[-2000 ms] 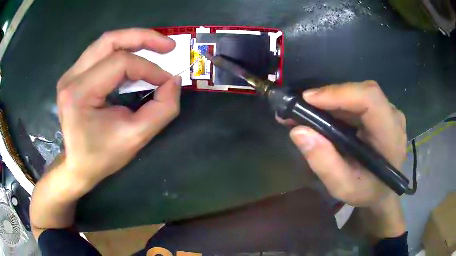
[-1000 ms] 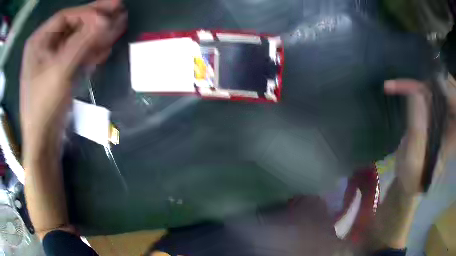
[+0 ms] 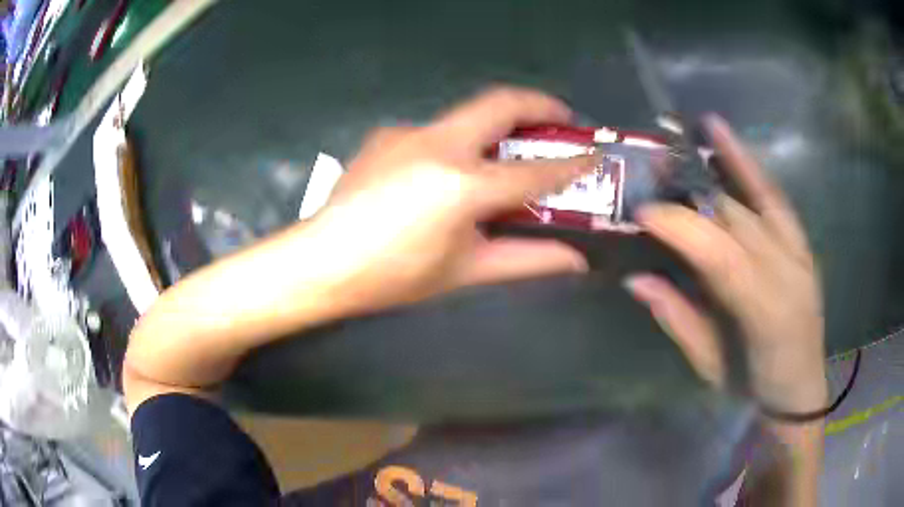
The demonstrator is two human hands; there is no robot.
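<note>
A red-rimmed phone assembly (image 3: 580, 218) lies on the dark green mat, its white keypad area (image 3: 595, 193) facing up. My left hand (image 3: 436, 198) is over its left end, fingers spread across and beside it; blur hides whether it grips the phone or a wire. My right hand (image 3: 738, 248), blurred, is at the phone's right end and partly covers it. A dark, blurred soldering iron (image 3: 682, 163) runs under that hand, its cord leaving by the wrist. A white card, probably a loose LCD module (image 3: 321, 184), shows partly behind my left forearm.
A row of white cards with a brown-orange edge (image 3: 114, 188) stands at left. Beyond it runs a pale conveyor edge (image 3: 94, 94). A small white fan (image 3: 55, 361) is at lower left. The mat (image 3: 476, 356) ends near my body. A thin black cord (image 3: 847, 386) loops at lower right.
The view has shifted left. Both hands have come in from the sides onto a phone assembly. The white module that covered the earlier phone's left end is not seen on this one.
</note>
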